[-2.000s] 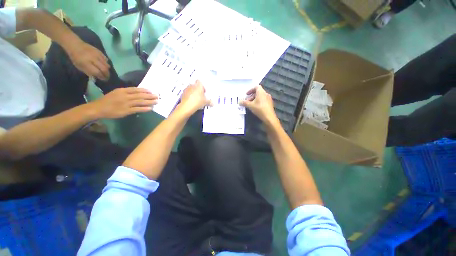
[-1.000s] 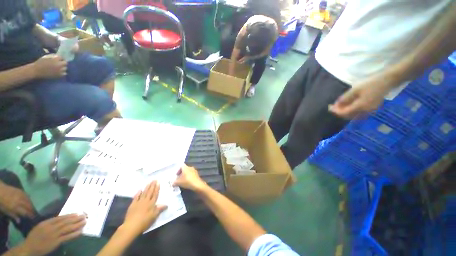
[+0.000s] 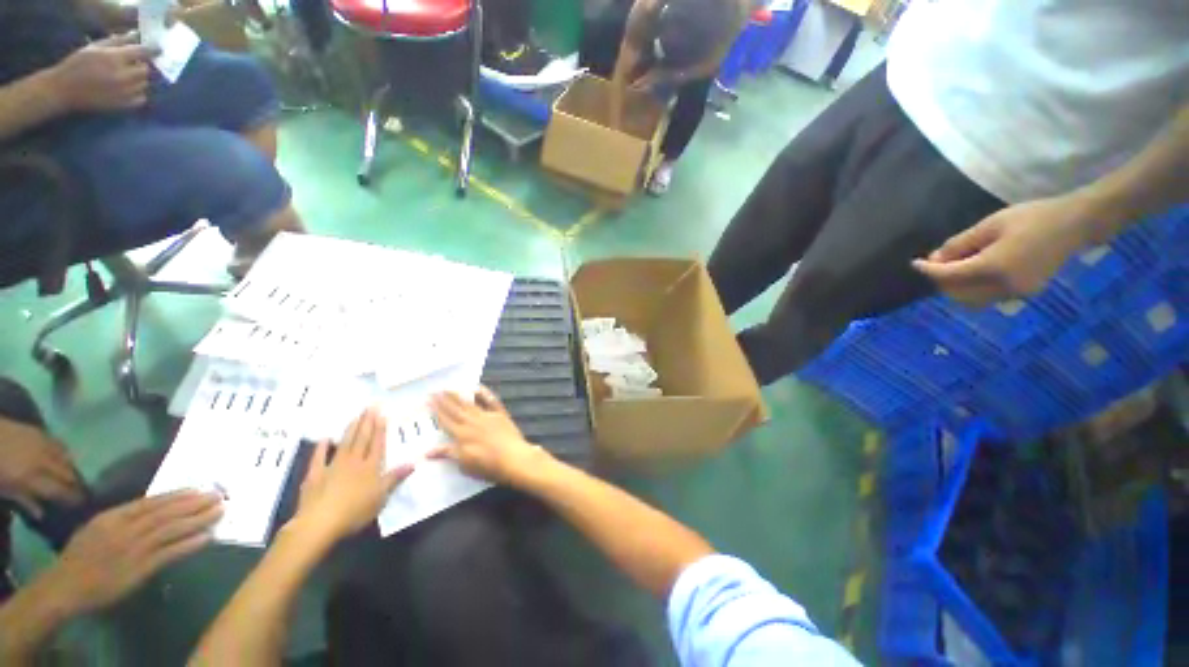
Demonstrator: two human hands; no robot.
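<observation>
White label sheets with rows of short dark marks lie in an overlapping pile on a ribbed dark grey surface. My left hand lies palm down at the left edge of the nearest sheet, its fingers spread. My right hand rests on the right part of that same sheet, fingers pointing left; what is under its fingertips is hidden. Another person's hand lies flat on a sheet at the left of the pile.
An open carton with white paper pieces stands right of the ribbed surface. A person stands behind it, near blue crates. Another bends over a carton at the back. A seated person holds a paper. A red chair stands behind.
The view has tilted up from the lap to the hall. The near sheet now lies slanted, with my left hand flat on it. Since one second ago, my right hand has flattened more onto the sheet.
</observation>
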